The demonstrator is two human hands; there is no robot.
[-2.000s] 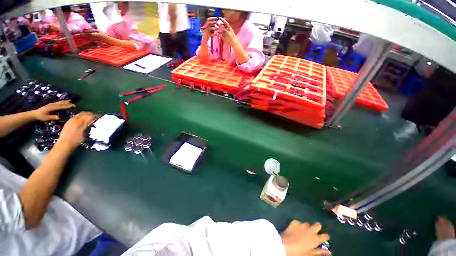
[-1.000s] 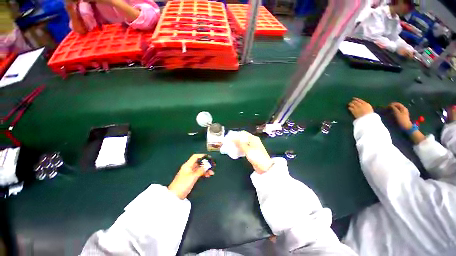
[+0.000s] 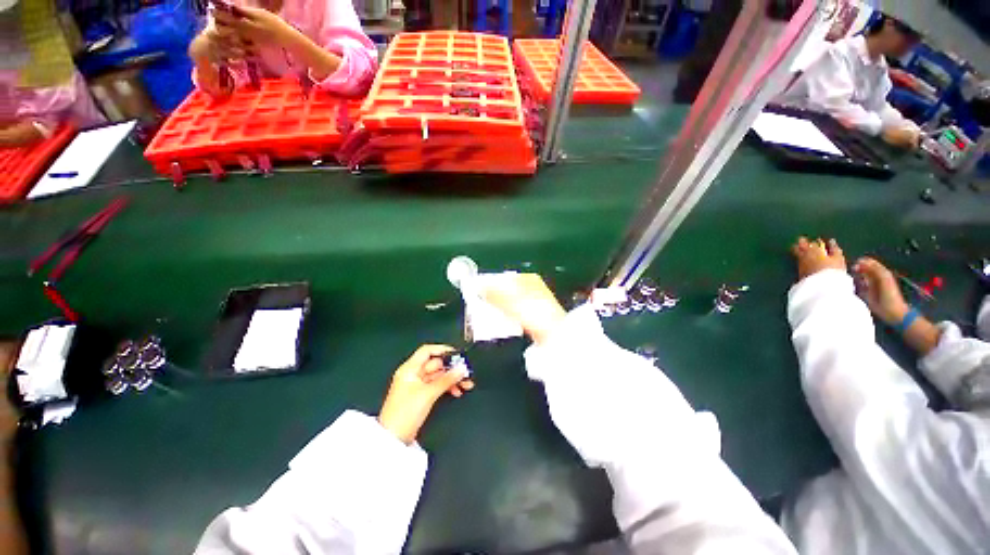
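My left hand [image 3: 418, 390] holds a small watch head [image 3: 457, 365] between thumb and fingertips, above the green bench. My right hand [image 3: 523, 306] is over the solvent bottle, fingers on a white wiping cloth [image 3: 491, 322]. The cloth and hand hide nearly all of the bottle. The pale round bottle lid [image 3: 462, 271] stands open just behind the cloth. A small black tray [image 3: 228, 333] with white paper [image 3: 269, 339] lies to the left.
Watch heads cluster at left [image 3: 135, 363] and by the metal post [image 3: 651, 296]. Orange-red trays [image 3: 445, 103] are stacked behind. A large black tray [image 3: 858, 154] lies far right. A neighbour's hands [image 3: 820, 257] are at right; a person in pink sits opposite.
Since one second ago, my right hand with the cloth has moved left and over the bottle. My left hand still holds the watch head. The view has shifted slightly.
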